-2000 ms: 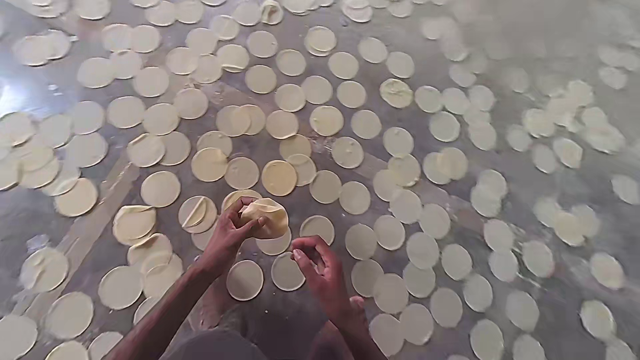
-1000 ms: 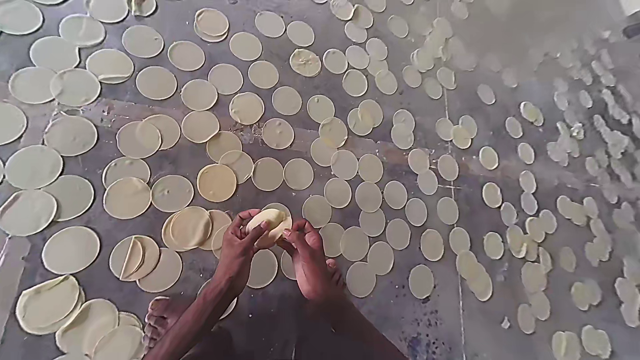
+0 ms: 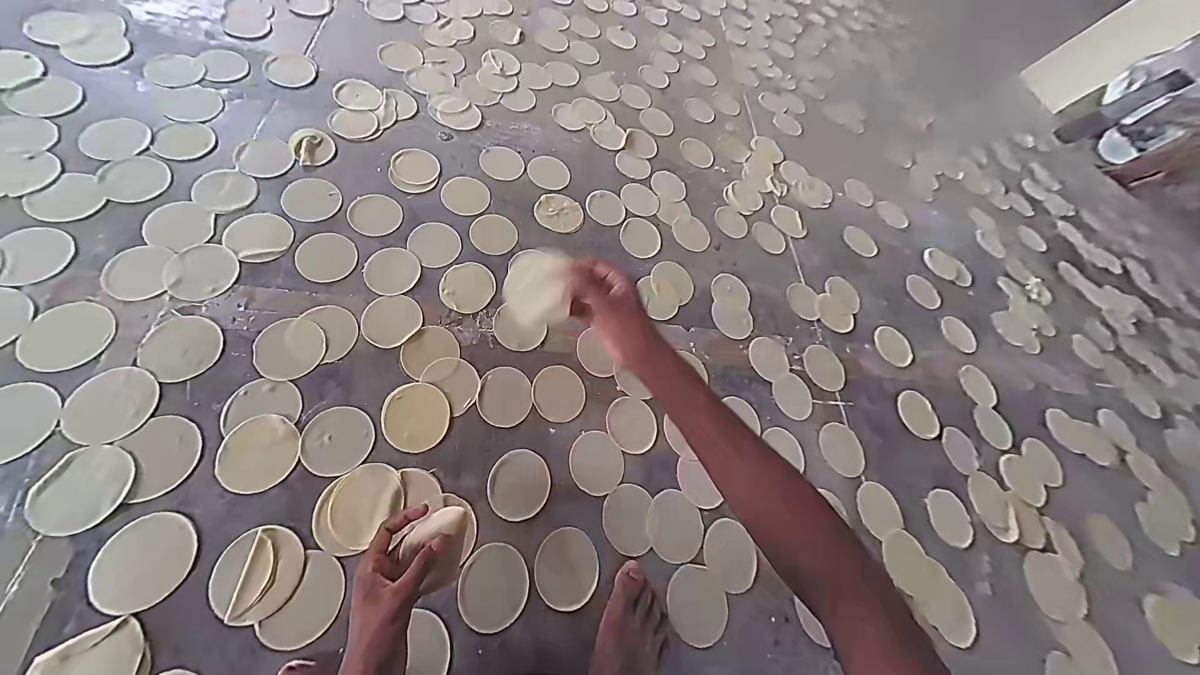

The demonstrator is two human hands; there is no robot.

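At the lower middle my left hand (image 3: 398, 562) holds a small bundle of thin dough discs (image 3: 436, 530), folded over between thumb and fingers. My right hand (image 3: 605, 295) is stretched out ahead, pinching the edge of one pale dough disc (image 3: 537, 289); that disc is blurred and hangs over others on the floor. A yellower dough disc (image 3: 415, 418) lies flat between my hands. Close by my left hand, several discs overlap, and one is folded over (image 3: 251, 574).
Many thin round discs lie over the grey floor (image 3: 525, 84), some overlapping. My bare foot (image 3: 631, 614) stands at the bottom middle. At the upper right are a pale ledge (image 3: 1106, 52) and some shiny wrapped things (image 3: 1139, 108) that I cannot make out.
My hands, close together one second ago, are now far apart. The right one has reached forward with a single disc, while the left still holds the bundle.
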